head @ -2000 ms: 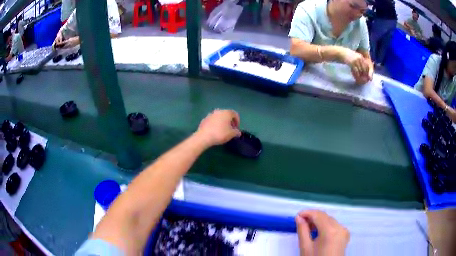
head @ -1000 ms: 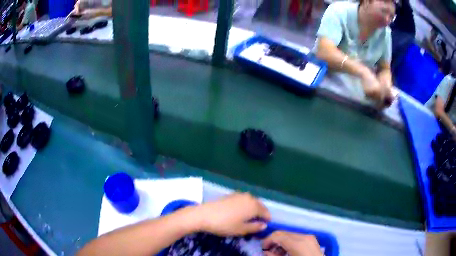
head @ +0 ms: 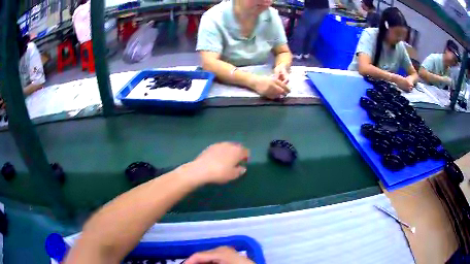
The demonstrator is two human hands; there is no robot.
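My left hand (head: 220, 162) is stretched out over the dark green conveyor belt (head: 232, 121), fingers bent downward. Its fingertips are left of a round black housing (head: 282, 152) on the belt, with a gap between them. I cannot tell whether the fingers hold anything. Another black housing (head: 140, 172) lies on the belt behind my left forearm. My right hand (head: 219, 256) is at the bottom edge over the blue parts tray (head: 242, 240), mostly cut off, so its fingertips are hidden. Small black parts show at the tray's bottom edge.
A blue cup (head: 55, 246) stands left of the tray. Tweezers (head: 394, 217) lie at right on the white sheet (head: 330, 232). Across the belt are a second blue tray (head: 165, 104), a blue sheet (head: 344, 111) bearing many housings, and a person (head: 245, 46). Green posts (head: 102, 56) stand at left.
The view has turned right. My left hand has moved from the near tray out over the belt. My right hand stays at the tray, now lower and more cut off.
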